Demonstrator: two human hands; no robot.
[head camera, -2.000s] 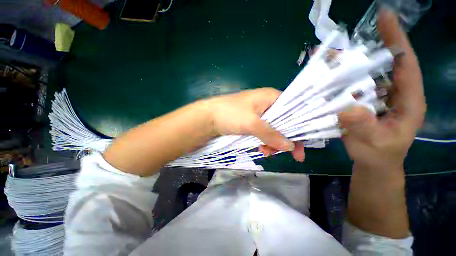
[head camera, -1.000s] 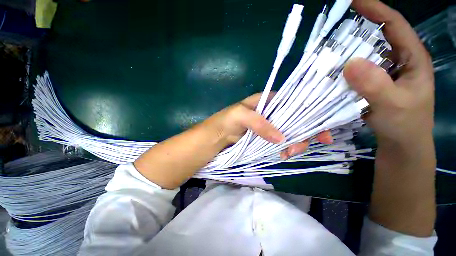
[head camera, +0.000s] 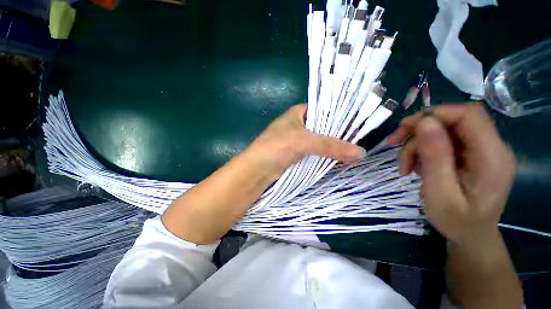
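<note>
My left hand (head camera: 302, 142) is closed around a fanned bunch of white USB cables (head camera: 353, 66). Their white plug ends with silver tips point up and slightly right. More cables of the same bundle (head camera: 356, 196) lie on the table below and to the right of the hand. My right hand (head camera: 450, 157) is just right of the bunch, fingers curled and slightly blurred, over the ends of the lying cables. A thin blurred white cord seems to run from its fingertips toward the left hand; whether it is pinched cannot be told.
A crumpled white strip (head camera: 453, 51) and a clear cup (head camera: 525, 78) are at the upper right. Small reddish-silver tweezers or nippers (head camera: 418, 92) lie beside them. The bundle's tail (head camera: 66, 145) curves up at left. Greyish-white cables (head camera: 66, 241) sit lower left. A yellow note (head camera: 61, 19) is upper left.
The held plug ends have swung left and stand more upright. My right hand has let go of them and moved down. More cables now lie spread on the table.
</note>
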